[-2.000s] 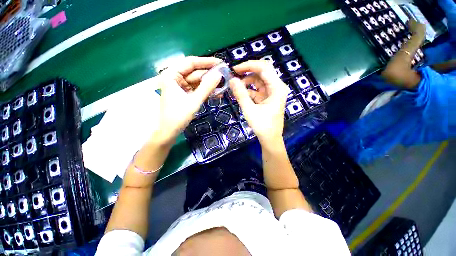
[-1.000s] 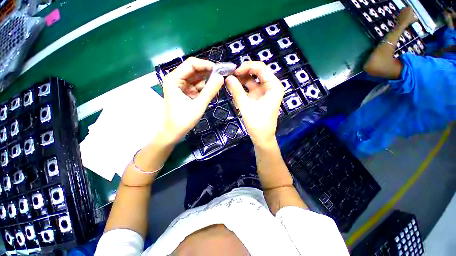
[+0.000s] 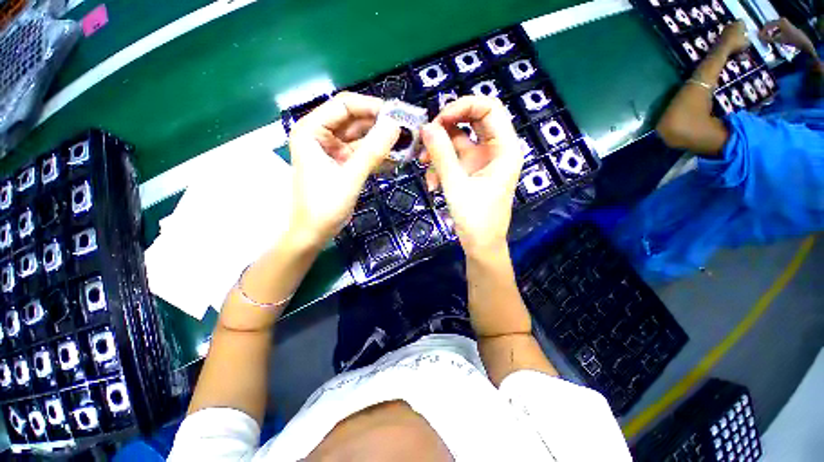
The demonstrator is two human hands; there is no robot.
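A silver-white housing with a dark round centre is held above the work tray. My left hand grips it between thumb and fingers. My right hand is at its right edge, thumb and index fingertips close together; whether they hold a small piece is too small to tell. The black work tray lies under my hands, with silver parts in its right columns and empty pockets at its lower left. My hands hide its middle.
A thick stack of trays with silver parts stands at left. White paper sheets lie beside it. An empty black tray is low at right. A person in blue works at trays at far right.
The housing has turned from nearly edge-on to show its face and dark centre. My hands remain close together above the tray. The neighbour's second hand now shows more clearly.
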